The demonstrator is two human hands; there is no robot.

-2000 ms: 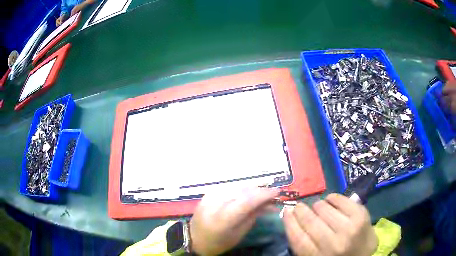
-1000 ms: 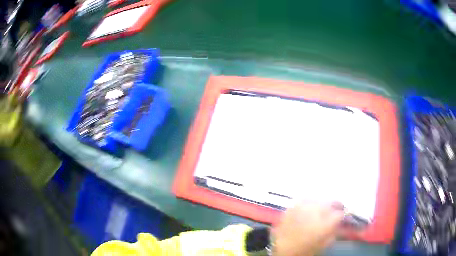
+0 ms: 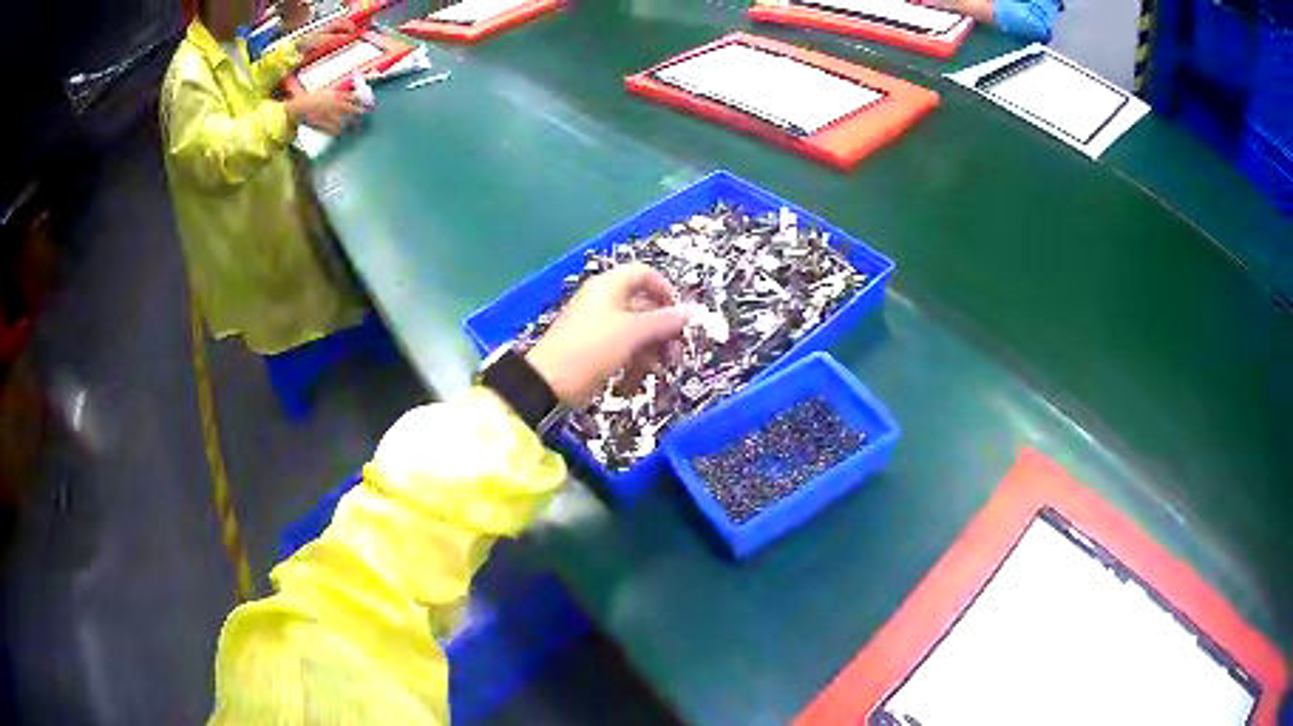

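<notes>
My left hand (image 3: 610,335), with a dark wristband and yellow sleeve, is over the large blue parts bin (image 3: 532,302) of mixed silver and dark metal pieces. Its thumb and index fingertips pinch a small bright metal piece (image 3: 708,324) just above the heap. The small blue screw bin (image 3: 794,512), with fine dark contents, sits against the large bin's near right side. The screen panel (image 3: 1071,652), white with a thin black edge, lies in its orange-red fixture (image 3: 936,596) at the lower right, cut off by the frame. My right hand is out of view.
Several other orange-red fixtures (image 3: 886,116) with white panels lie further along the green table (image 3: 978,383). A white framed panel (image 3: 1052,97) is at the upper right. A person in a yellow smock (image 3: 234,185) works at the upper left. A blue sleeve (image 3: 1024,17) shows at the top.
The view has swung left to the left bins. My left hand has moved from the panel's lower right corner to the large parts bin. My right hand, seen two seconds ago, is out of view.
</notes>
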